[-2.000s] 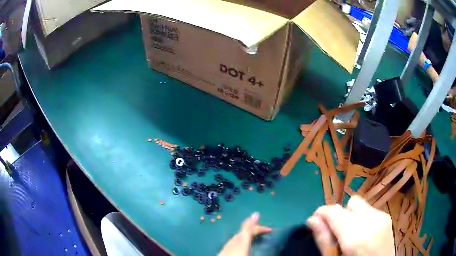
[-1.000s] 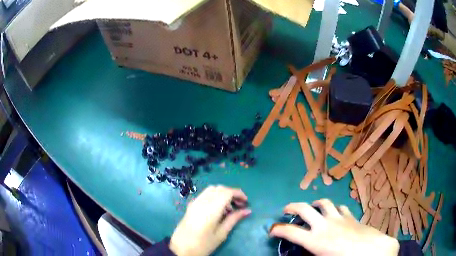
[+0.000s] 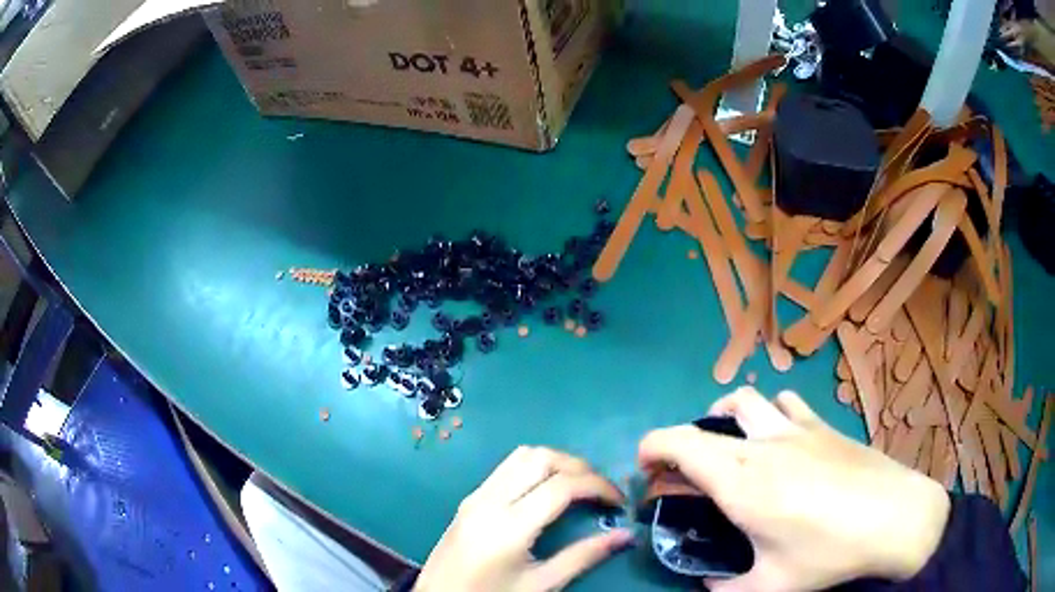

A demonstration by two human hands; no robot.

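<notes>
My right hand (image 3: 798, 491) holds a black housing (image 3: 700, 534) at the bottom centre-right, its open side partly showing. A piece of orange strap (image 3: 665, 483) shows under my right fingertips at the housing's edge. My left hand (image 3: 532, 520) is just left of the housing, with its fingertips close to the strap end. A small dark round piece with a pale ring, seemingly a strap button (image 3: 610, 524), is between its finger and thumb; it is blurred. Loose black strap buttons (image 3: 463, 278) lie in a heap beyond my left hand.
Loose orange straps (image 3: 723, 278) are piled at the right, with a black housing (image 3: 824, 156) among them. Pale frame legs (image 3: 960, 58) stand behind. A brown carton (image 3: 393, 87) is at the far side. Orange discs (image 3: 310, 276) lie left of the heap. The green table's curved edge (image 3: 150, 387) is at left.
The view has shifted. Since one second ago, my left hand has come close to the housing in my right hand, and the housing's open side now shows more.
</notes>
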